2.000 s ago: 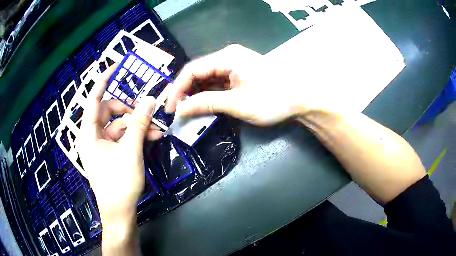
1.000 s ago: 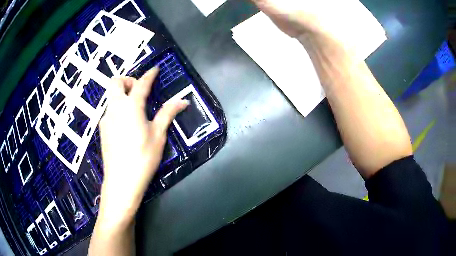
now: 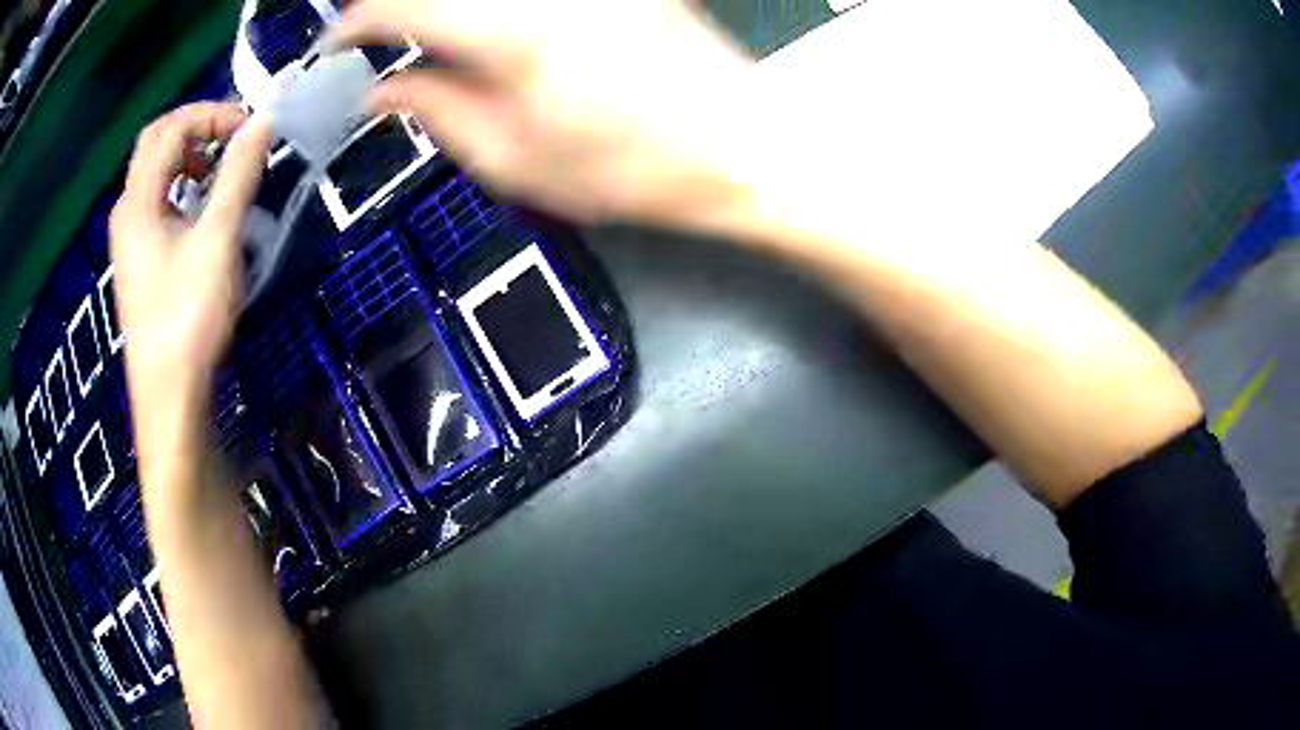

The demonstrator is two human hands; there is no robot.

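Observation:
A thin greyish-white die-cut sheet (image 3: 321,107), blurred and bent, is between my hands above the upper part of the black parts tray (image 3: 606,385). My left hand (image 3: 186,243) pinches its left side, and a translucent grey part hangs below the fingers. My right hand (image 3: 535,121) grips its upper right side with the fingertips. A housing (image 3: 535,335) with a white adhesive frame round its dark window lies in the tray's near right corner. Housings without a white frame lie left of it. My hands hide part of the tray.
A stack of white sheets (image 3: 955,129) lies at the upper right on the dark green mat (image 3: 741,471), partly under my right forearm. More white-framed housings (image 3: 93,464) are at the tray's left. A blue object (image 3: 1262,243) is at the far right.
My right hand has moved from the sheet stack back to the tray and grips a sheet. My left hand has moved up and left. The white die-cut sheet no longer lies flat across the housings.

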